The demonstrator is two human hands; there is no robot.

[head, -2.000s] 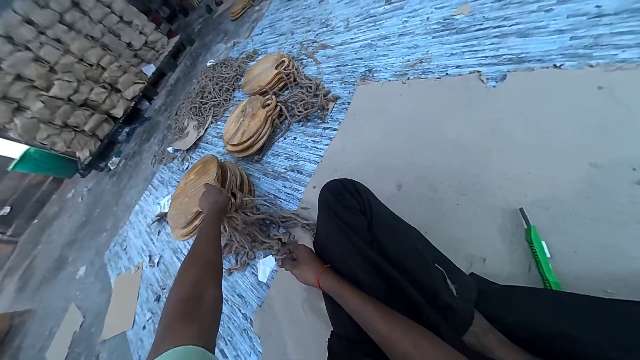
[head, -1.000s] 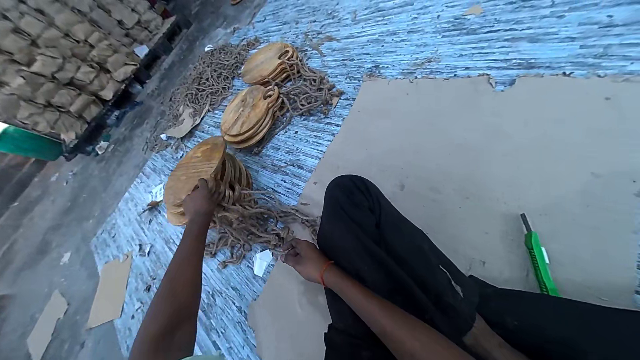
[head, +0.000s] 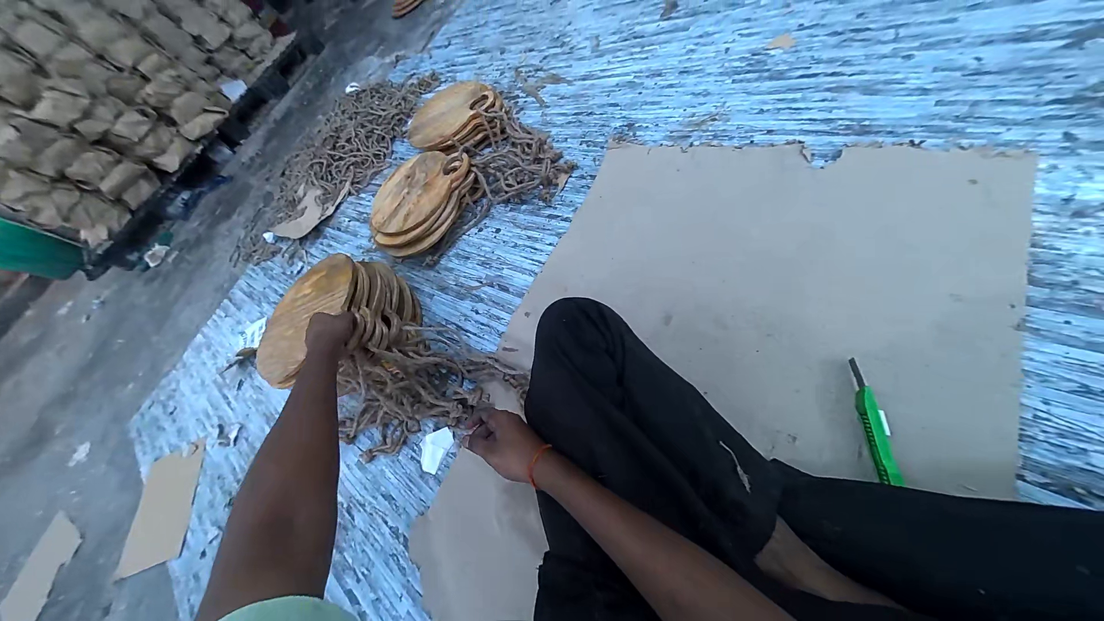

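Observation:
My left hand (head: 330, 333) grips the handle end of the front board in a row of round wooden boards (head: 304, 319), which stand tilted on the patterned sheet. Brown ropes (head: 405, 379) hang from the boards' handle holes and trail in a tangle toward my knee. At the rope ends, beside my knee, is my right hand (head: 496, 438), with an orange string round the wrist. Its fingers are pinched on a rope end. Farther off lie two more stacks of round wooden boards (head: 414, 194) (head: 450, 116) with ropes spread to their right.
A green utility knife (head: 878, 431) lies on a large cardboard sheet (head: 776, 241) beyond my bent legs. A heap of loose rope (head: 345, 138) is at the upper left, near stacked brown bundles (head: 95, 112) and a green container (head: 39, 248). Cardboard scraps (head: 162, 513) lie at the lower left.
The front board, tilted apart from the others a second ago, now stands closer against the row. My left hand remains at its handle end; my right hand stays by the rope ends.

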